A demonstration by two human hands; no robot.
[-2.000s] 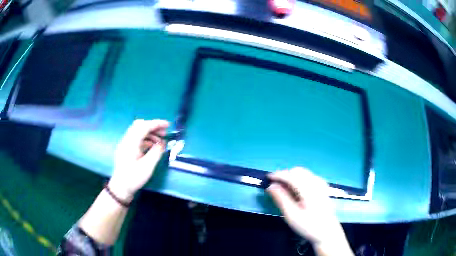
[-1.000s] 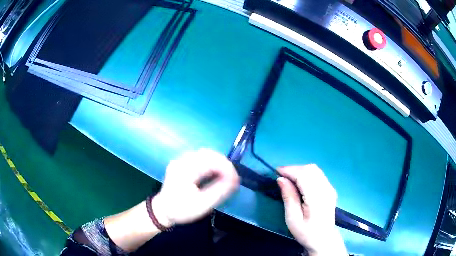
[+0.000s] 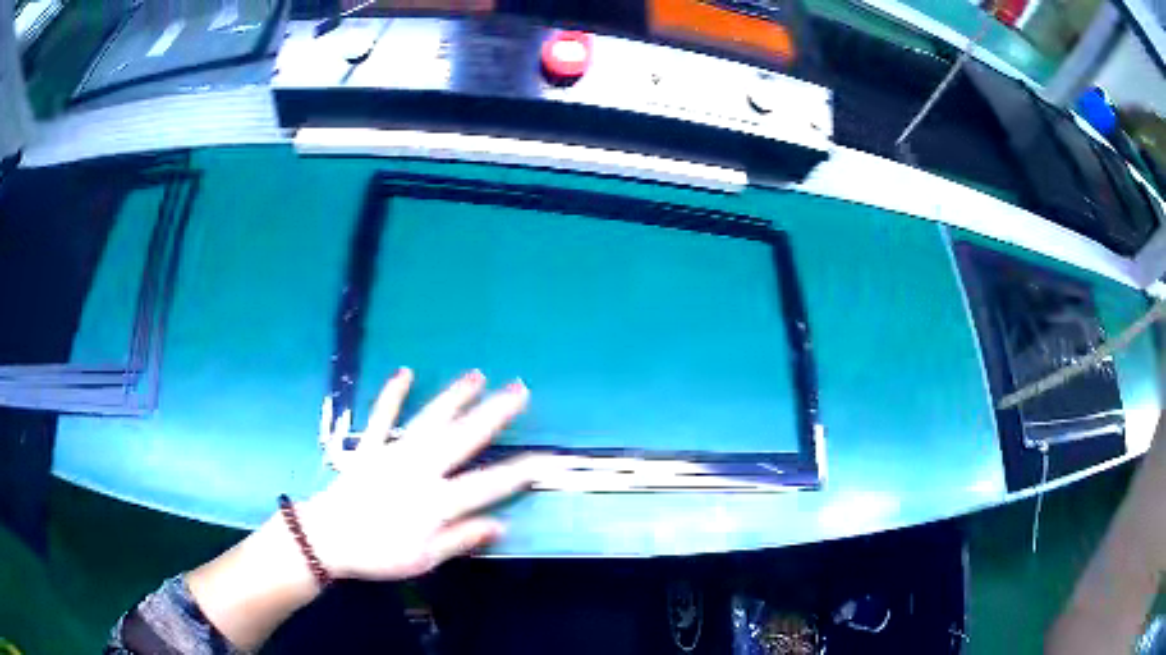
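Note:
A black rectangular bezel frame (image 3: 795, 335) lies flat on the green bench mat in front of me, with white glare along its lower edge. My left hand (image 3: 416, 484) is bare, spread palm down with fingers apart over the frame's lower left part. It holds nothing visible. At the right edge a blurred bare forearm (image 3: 1110, 576) is in view; its hand is cut off or out of the picture.
Several thin nested frames (image 3: 143, 294) lie at the left on a black sheet (image 3: 45, 256). Behind stands a machine with a red button (image 3: 565, 56) and a white bar (image 3: 512, 151). A dark panel (image 3: 1055, 346) with a pale cable lies right. Scraps (image 3: 777, 633) show below the bench.
My left hand has opened and spread over the frame. My right hand has left the frame's lower edge, and only a forearm shows at the right. The view has turned right.

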